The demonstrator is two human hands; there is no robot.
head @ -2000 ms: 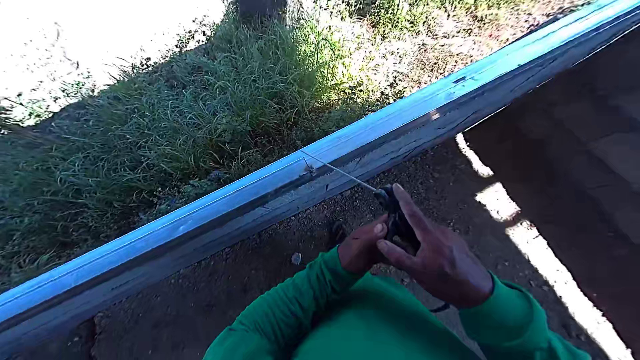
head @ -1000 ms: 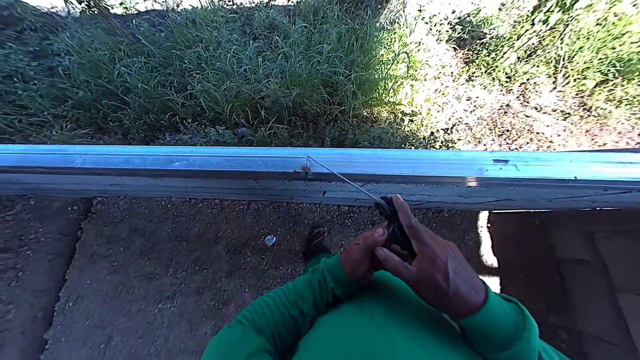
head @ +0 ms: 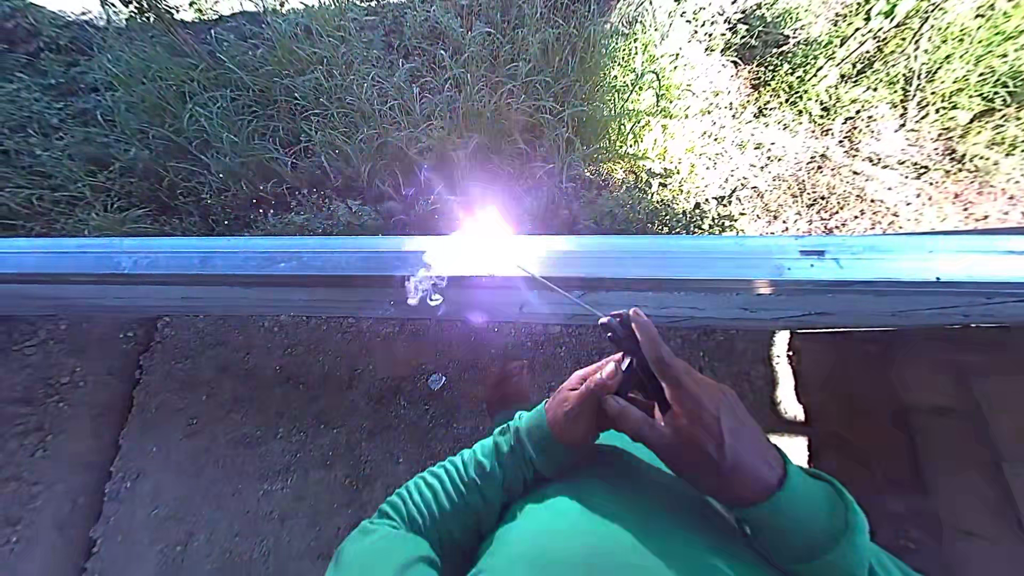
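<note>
My right hand [head: 700,416] is closed around a black welding electrode holder [head: 634,352]. From its jaws a thin welding electrode [head: 564,292] runs up and left to a long metal beam [head: 680,256]. A bright white and violet welding arc [head: 480,244] burns at the rod's far end and hides the tip and the metal there. Wisps of smoke [head: 426,288] hang just below and left of the glare. My left hand [head: 584,396] touches the near side of the holder with its fingers; how firmly it grips is partly hidden.
The beam crosses the whole view over a grey ledge [head: 240,298]. Tall grass [head: 320,128] grows beyond it. On my side lies rough ground [head: 280,448] with a long crack at left, a small pale scrap [head: 436,381] and sunlit patches at right.
A bright arc, with smoke, now shows at the electrode's tip, where the earlier frames show none. Both hands remain at the holder. The view has turned since two seconds ago.
</note>
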